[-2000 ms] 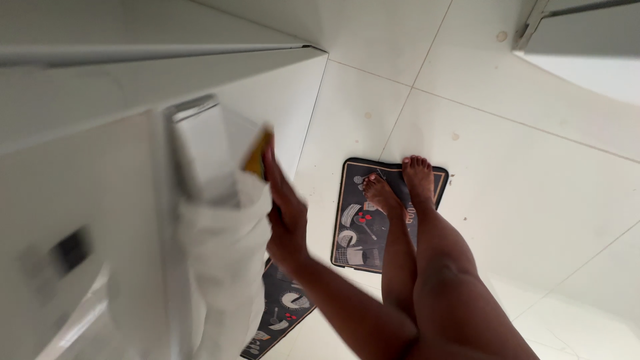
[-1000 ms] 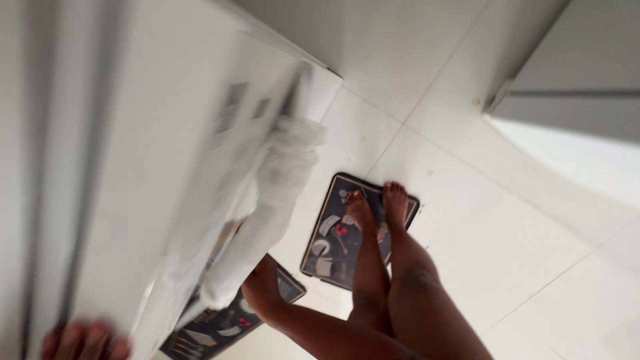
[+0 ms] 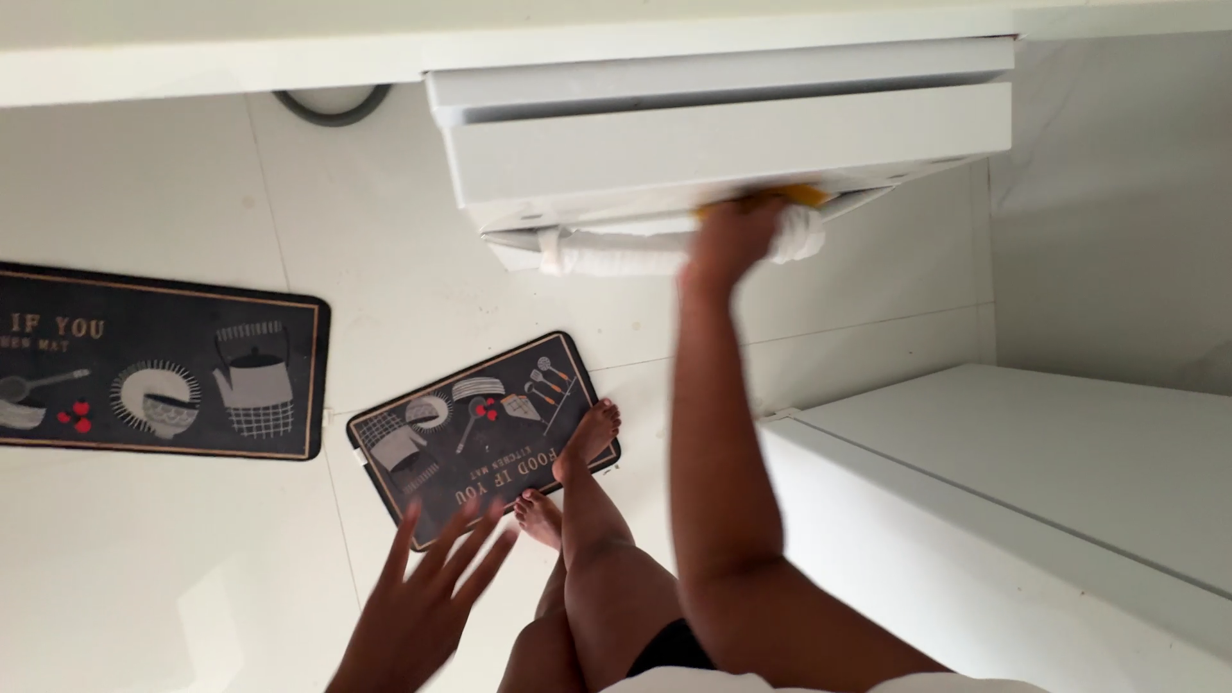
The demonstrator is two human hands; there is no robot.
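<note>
A white appliance (image 3: 731, 135), perhaps a dishwasher or an oven, stands under the counter. Along its front runs a handle wrapped in white cloth (image 3: 626, 252). My right hand (image 3: 736, 236) is at the front panel, just above the wrapped handle, with a yellow sponge or cloth (image 3: 804, 194) pressed between its fingers and the panel. Motion blurs the fingers. My left hand (image 3: 428, 597) hovers over the floor at the lower left, fingers spread, holding nothing.
The pale counter edge (image 3: 241, 63) spans the top. A grey hose (image 3: 332, 114) curves beneath it. Two dark kitchen mats lie on the tiled floor, one at left (image 3: 164, 366) and one (image 3: 491, 423) by my feet. A white cabinet (image 3: 1020, 462) stands at lower right.
The view has turned strongly. My left hand, at the lower left edge on a white surface one second ago, is now in the air. The yellow item, seen in my right hand two seconds ago, is at the front panel.
</note>
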